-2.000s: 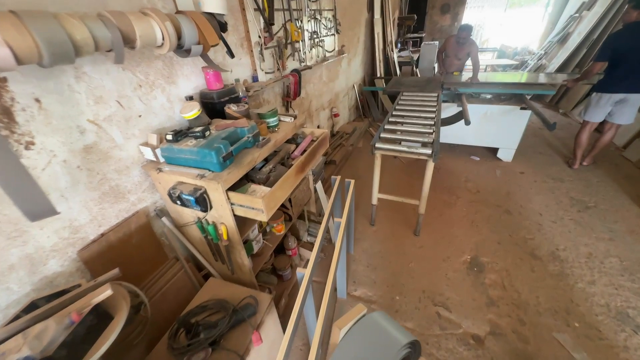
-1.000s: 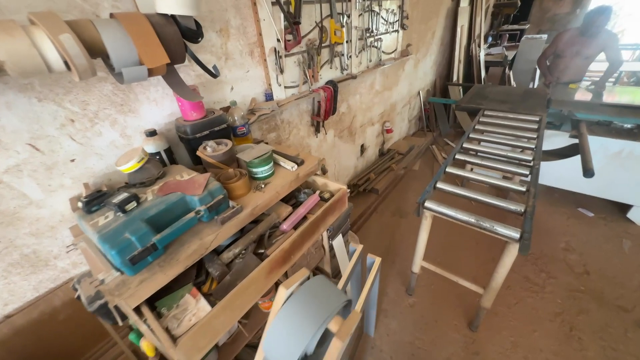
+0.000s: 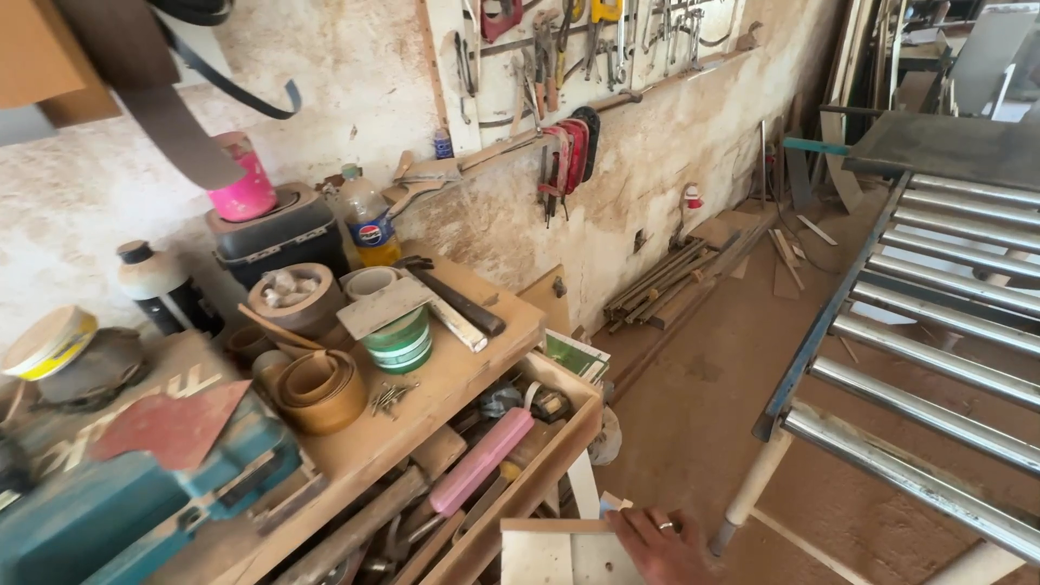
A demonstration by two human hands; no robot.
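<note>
My right hand (image 3: 662, 543), with a ring on one finger, reaches in at the bottom edge of the head view. Its fingers curl over the edge of a white board piece (image 3: 556, 556) with a light wood edge. The rest of the board and the palm are cut off below. My left hand is out of view. Beside the board is an open wooden drawer (image 3: 581, 439), holding a pink tool-like object (image 3: 482, 461) and several hand tools. Above it, the wooden bench top (image 3: 382, 435) bears a hammer (image 3: 455, 301), a green tub (image 3: 400, 341) and rolled edge banding (image 3: 318, 390).
A teal tool case (image 3: 97, 512) lies at left on the bench. At right stands a roller conveyor (image 3: 918, 357). Tools and red clamps (image 3: 569, 154) hang on the wall. Wood strips (image 3: 662, 280) lie on the floor along it. Banding rolls (image 3: 171, 122) hang upper left.
My right hand has come into view at the bottom, on the white board; neither earlier frame shows it. The view has moved closer to the bench and drawer.
</note>
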